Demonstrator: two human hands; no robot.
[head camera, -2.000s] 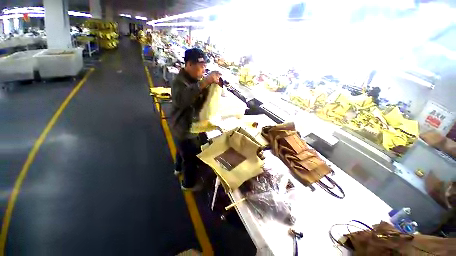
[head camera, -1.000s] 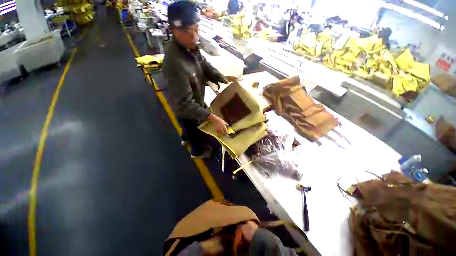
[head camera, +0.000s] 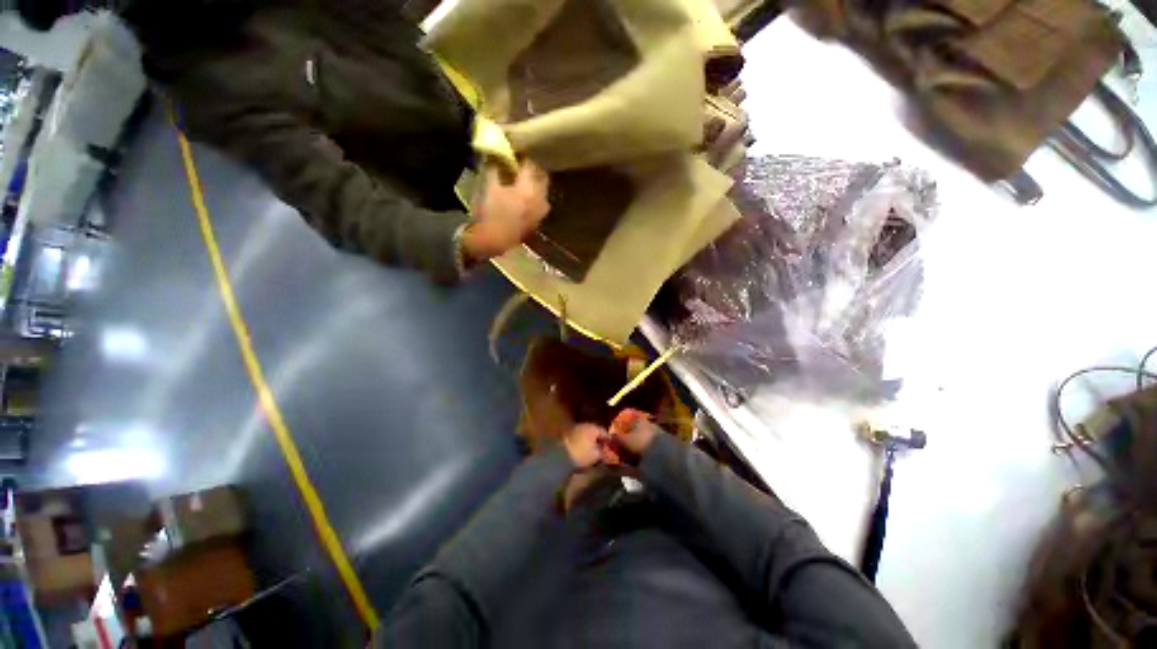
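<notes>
A brown handbag body (head camera: 553, 387) stands open-topped at my lap, with a thin tan handle loop (head camera: 510, 327) on its far side. My left hand (head camera: 585, 445) and my right hand (head camera: 633, 430) are close together at the bag's near rim, small and slightly blurred. A small orange piece (head camera: 614, 444) shows between the fingertips of both hands. Which fingers grip it is partly hidden. A narrow pale yellow strip (head camera: 645, 375) sticks out from the table edge just beyond my right hand.
A coworker's hand (head camera: 510, 209) holds khaki panels (head camera: 673, 235) with dark brown patches ahead. A clear polybag (head camera: 825, 273) with dark pieces lies on the white table (head camera: 812, 437), near a hammer (head camera: 893, 437). Brown bags lie at upper right (head camera: 996, 76) and lower right (head camera: 1104, 539). Cartons (head camera: 190, 558) stand lower left.
The view has tilted down and moved nearer the coworker. My hands and the held bag, out of view at first and then cut off at the bottom edge, now show fully. The coworker has lifted a khaki panel.
</notes>
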